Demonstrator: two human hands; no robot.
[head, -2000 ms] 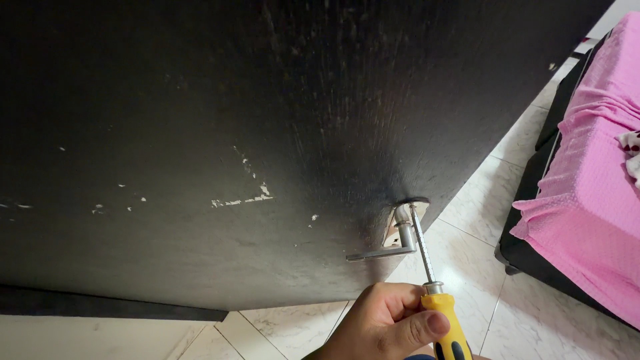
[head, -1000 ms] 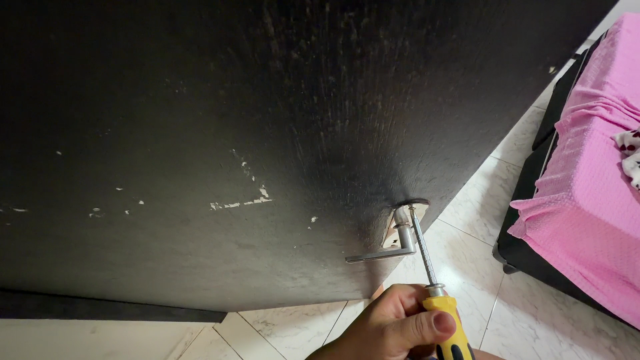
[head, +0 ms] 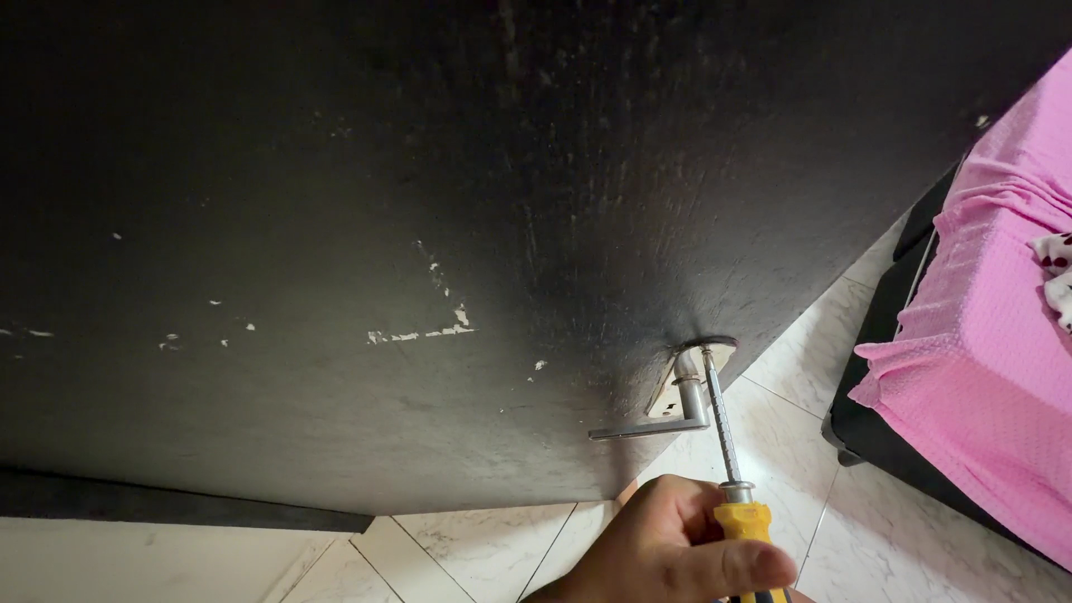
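My left hand [head: 662, 544] comes in from the bottom edge and grips the yellow and black handle of a screwdriver [head: 725, 427], thumb across its near side. The metal shaft slants up to the upper end of the escutcheon plate [head: 667, 394] on a dark door [head: 502, 209]; its tip is at a screw position there, the screw itself unclear. Beside the shaft, the metal lever handle [head: 649, 430] sticks out from the plate and points left. A sliver of skin, apparently my right hand [head: 801, 596], shows at the bottom edge beside the screwdriver's handle; the rest is out of frame.
On the right stands a black piece of furniture [head: 888, 435] covered with a pink textured cloth [head: 997, 377], with a spotted white cloth [head: 1057, 276] on it. Marble-look floor tiles [head: 477, 544] lie below the door. Chipped paint marks [head: 427, 333] dot the door.
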